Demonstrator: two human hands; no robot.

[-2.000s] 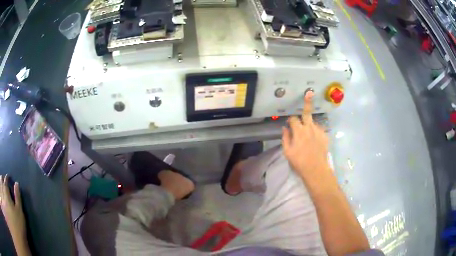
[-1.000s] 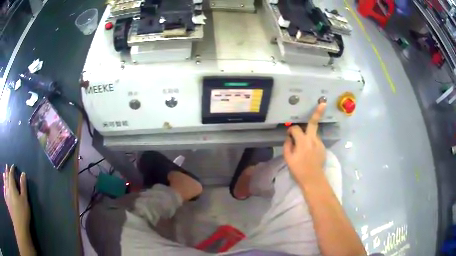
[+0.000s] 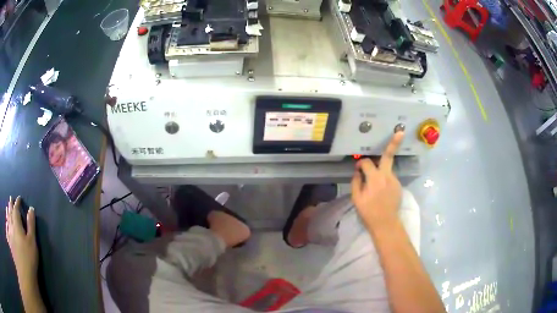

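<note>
My right hand (image 3: 380, 183) is in front of the white MEEKE machine (image 3: 293, 73). Its extended index finger touches the small round metal button (image 3: 400, 128) left of the red emergency stop (image 3: 430, 134); the other fingers are curled and hold nothing visible. My left hand (image 3: 22, 235) lies on the dark green bench (image 3: 61, 244) at the far left, fingers apart and holding nothing visible. The touchscreen (image 3: 295, 126) is lit. The left fixture (image 3: 214, 30) and the right fixture (image 3: 385, 36) show black nests; both are cut off by the top edge.
A smartphone (image 3: 69, 160) lies on the bench with a black handheld tool (image 3: 56, 98), white scraps (image 3: 49, 76) and a clear plastic cup (image 3: 115, 25). A red stool (image 3: 466, 17) stands beyond the yellow floor line. A red object (image 3: 272, 294) shows between the wearer's legs.
The view has shifted, so the machine appears further right and slightly lower. My index finger stays at the same button. My left hand stays on the bench.
</note>
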